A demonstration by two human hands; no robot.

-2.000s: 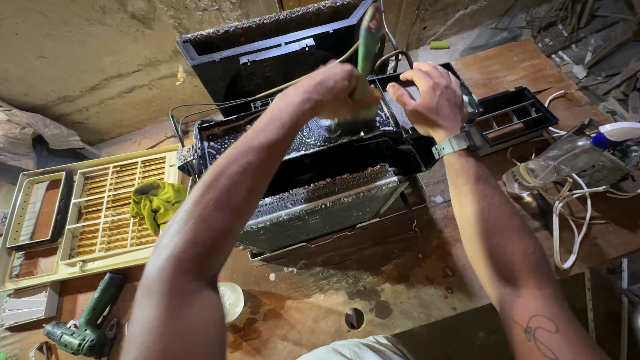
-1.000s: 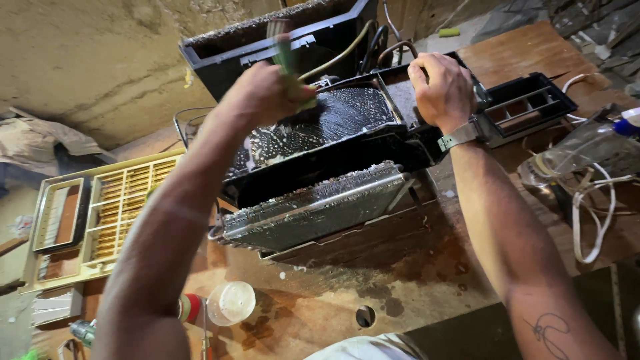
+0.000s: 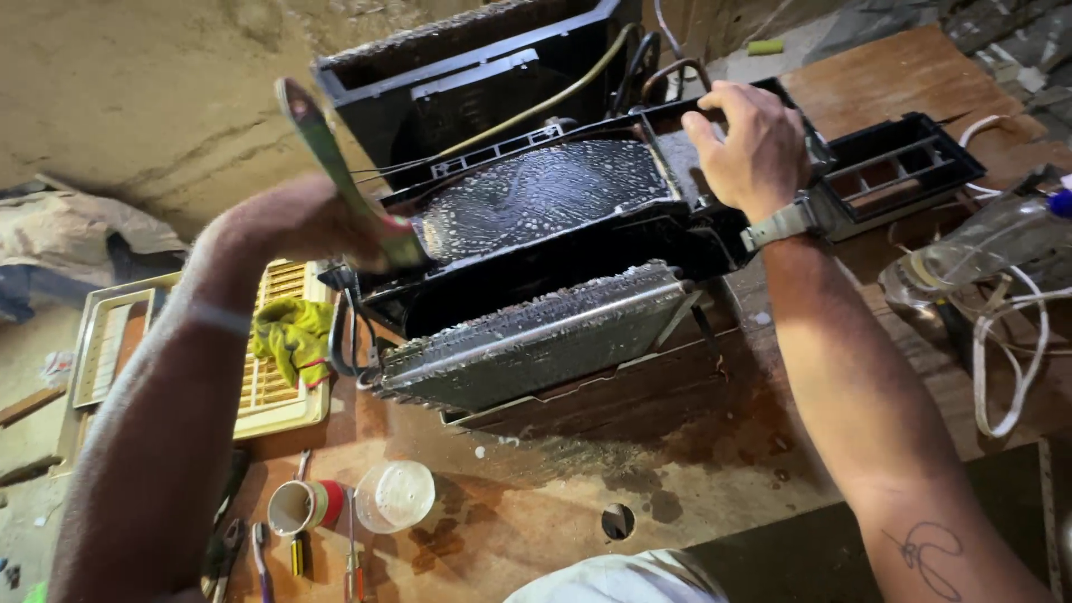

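My left hand (image 3: 322,219) grips a paintbrush (image 3: 316,134) with a green handle, its bristles down at the left end of a wet metal panel (image 3: 544,193) covered in foamy droplets. That panel lies in the black housing of what looks like an air conditioner. My right hand (image 3: 749,146), with a watch at the wrist, rests on the right end of the housing, fingers spread over its rim. In front of the housing stands a finned coil (image 3: 536,343), its upper edge crusted with dirt. Copper tubing (image 3: 677,71) rises behind my right hand.
A cream grille (image 3: 280,419) with a yellow cloth (image 3: 295,339) lies left. Nearer me are a clear plastic cup (image 3: 395,497), a roll of tape (image 3: 295,507), screwdrivers and a toothbrush (image 3: 261,557). A black frame (image 3: 900,167), a clear bottle (image 3: 963,260) and a white cord (image 3: 980,360) lie right.
My left hand has moved the brush leftward over the wet panel to its left end, its handle now leaning left. My right hand remains at the housing's right end.
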